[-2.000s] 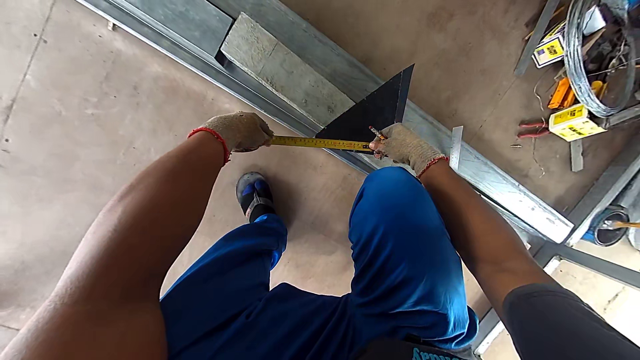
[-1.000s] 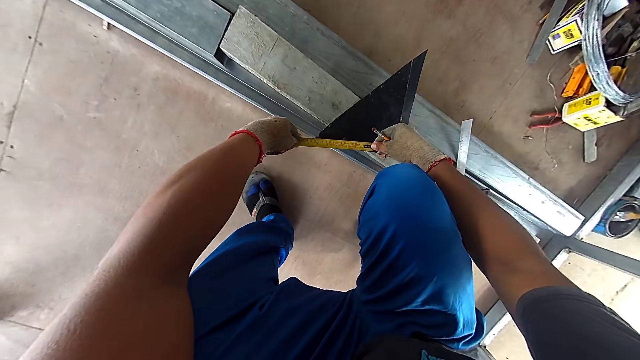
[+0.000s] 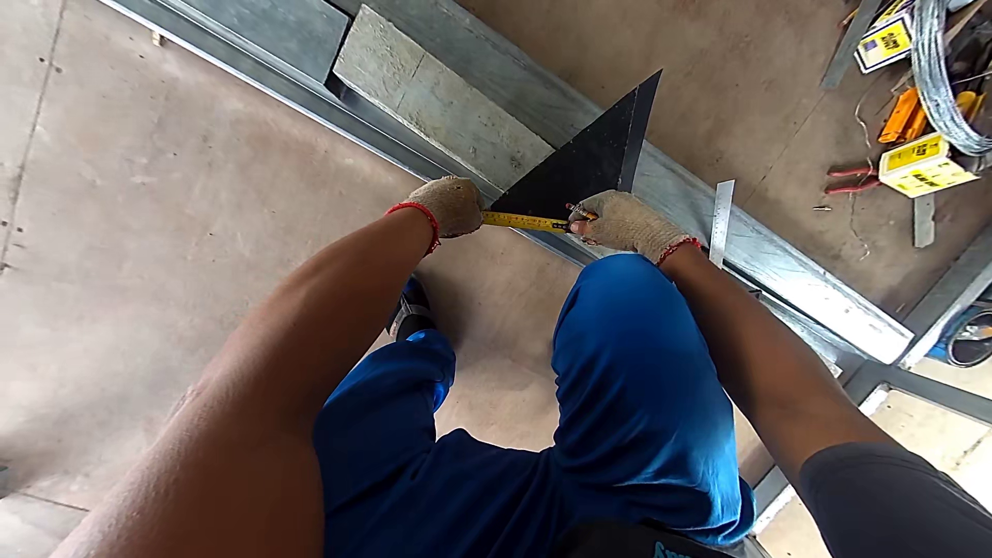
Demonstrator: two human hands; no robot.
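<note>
A yellow tape measure blade [image 3: 525,222] stretches between my hands along the near edge of a dark triangular metal plate [image 3: 581,167]. My left hand [image 3: 447,206], in a knitted glove with a red cuff, is closed around the blade's left part; the tape case is not visible. My right hand [image 3: 629,223], gloved too, pinches the blade's right end and also has a thin pencil-like marker [image 3: 581,211] between its fingers. The plate rests on a steel channel beam [image 3: 535,70], partly over a grey flat block [image 3: 446,97].
A steel ruler [image 3: 721,221] lies on the beam right of my right hand. On the floor at upper right are a coil of wire [image 3: 938,85], yellow-and-white boxes [image 3: 922,164], red-handled pliers [image 3: 852,180] and orange tools [image 3: 900,116]. Steel frame members [image 3: 930,391] cross at right.
My left hand has come nearer to my right hand, so less of the tape blade shows between them. My right hand keeps its place at the plate's edge. The view has shifted slightly.
</note>
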